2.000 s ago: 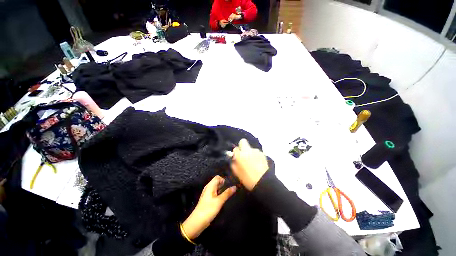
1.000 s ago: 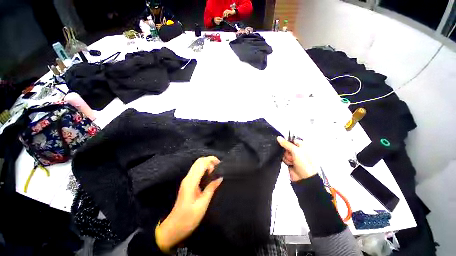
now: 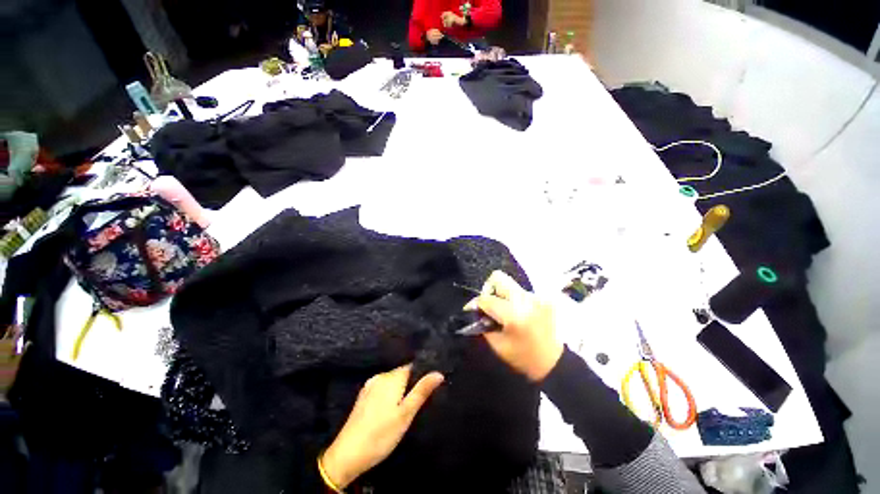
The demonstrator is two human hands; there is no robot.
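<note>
The black, nubbly garment (image 3: 328, 328) is spread over the table's near edge and hangs onto the lap. My left hand (image 3: 386, 420) pinches a fold of it between thumb and fingers. My right hand (image 3: 521, 323) is just to the right, holding a small, thin dark tool (image 3: 471, 326) with its tip at the cloth near my left fingertips. A fine line, perhaps a needle, shows by my right fingers. Exactly what the tool tip touches is too small to tell.
Orange-handled scissors (image 3: 661, 391), a phone (image 3: 743, 365), a blue patterned cloth (image 3: 735, 425) and an amber handle (image 3: 709, 227) lie at right. A floral bag (image 3: 145, 253) stands left. Other black garments (image 3: 280, 145) lie farther back. A person in red (image 3: 453, 19) sits at the far end.
My right hand has come back from the garment's right edge to its middle, now with the dark tool. My left hand has closed on the cloth. The view has shifted slightly.
</note>
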